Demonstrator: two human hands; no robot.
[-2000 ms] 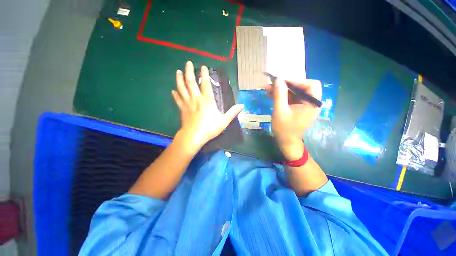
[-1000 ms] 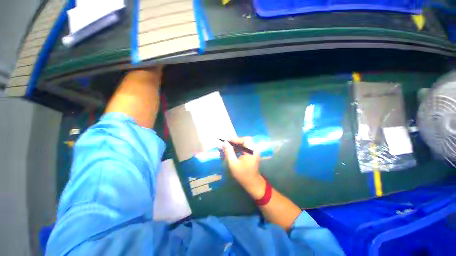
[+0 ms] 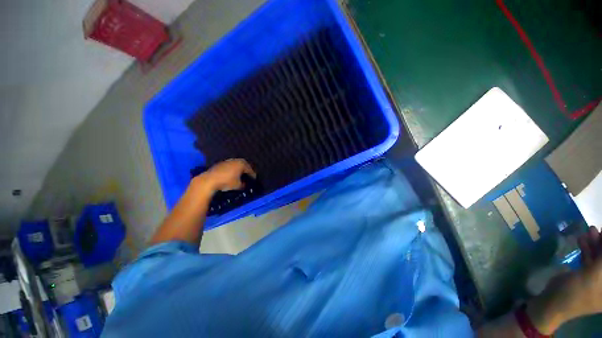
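My left hand reaches into the near left part of the blue tote. Its fingers are curled at the dense rows of black housings; whether they grip one is hidden in the dark. A dark piece with small white marks lies just under the hand. My right hand is blurred and cut off by the right edge, low over the bench; no tweezers can be made out in it. A plain white card lies on the green bench.
Short pale adhesive strips lie on blue film. The striped adhesive sheet is cut off at the right. Red tape marks the bench. A red object and several blue totes are on the floor side.
The view has swung left to the tote. My left arm, earlier stretched forward under the shelf, now reaches into the tote. The black housing seen on the bench two seconds ago no longer shows there.
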